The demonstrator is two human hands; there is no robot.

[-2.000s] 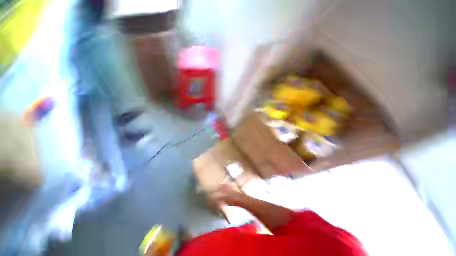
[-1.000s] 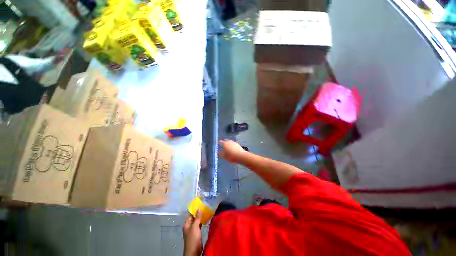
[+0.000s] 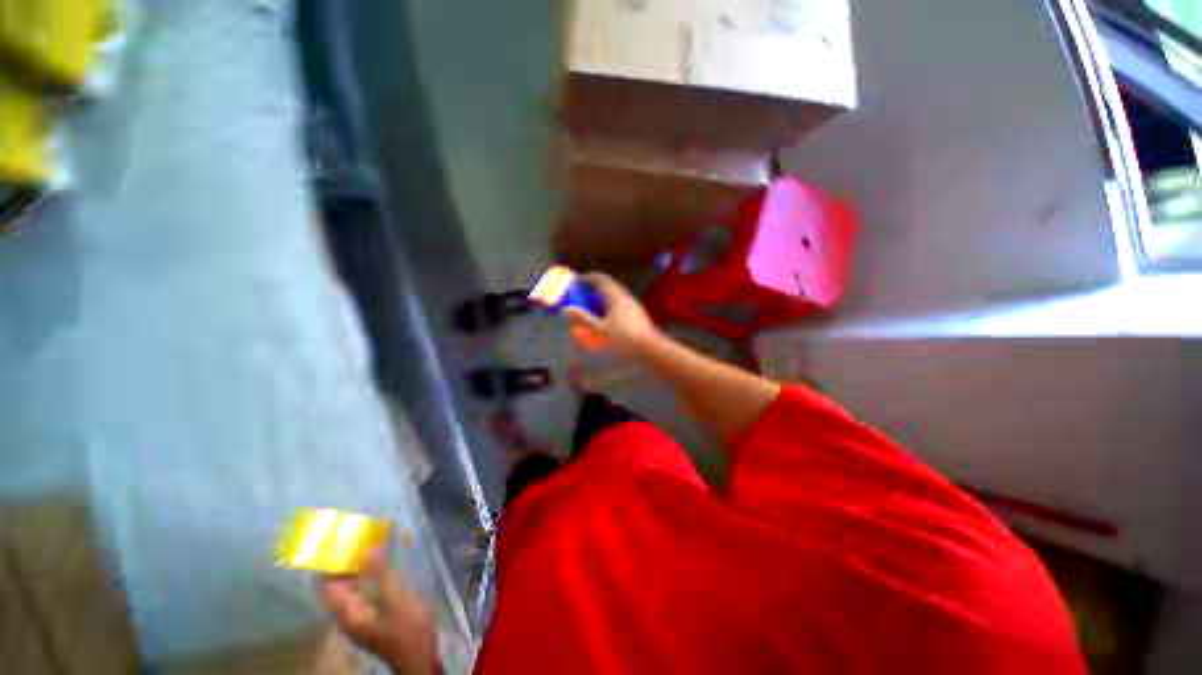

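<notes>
My right hand (image 3: 617, 319) is shut on a small blue and orange tape dispenser (image 3: 575, 298) with a yellow and white part at its tip. It is held over the floor, in front of the red stool. My left hand (image 3: 382, 609) is at the lower left, blurred, shut on a yellow packing tape roll (image 3: 330, 541) held over the table's near edge. The roll's core cannot be made out.
The long table with whitish sheeting (image 3: 211, 343) runs along the left. Yellow gift boxes (image 3: 40, 79) show at its far left corner, cartons (image 3: 59, 580) at lower left. Stacked cartons (image 3: 712, 59) and a red-pink stool (image 3: 804, 244) stand by the wall. Dark sandals (image 3: 508, 382) lie on the floor.
The view has turned and shifted right. The tape dispenser, earlier on the table, is now in my right hand, which was empty. My left hand still holds the yellow roll, now raised over the table.
</notes>
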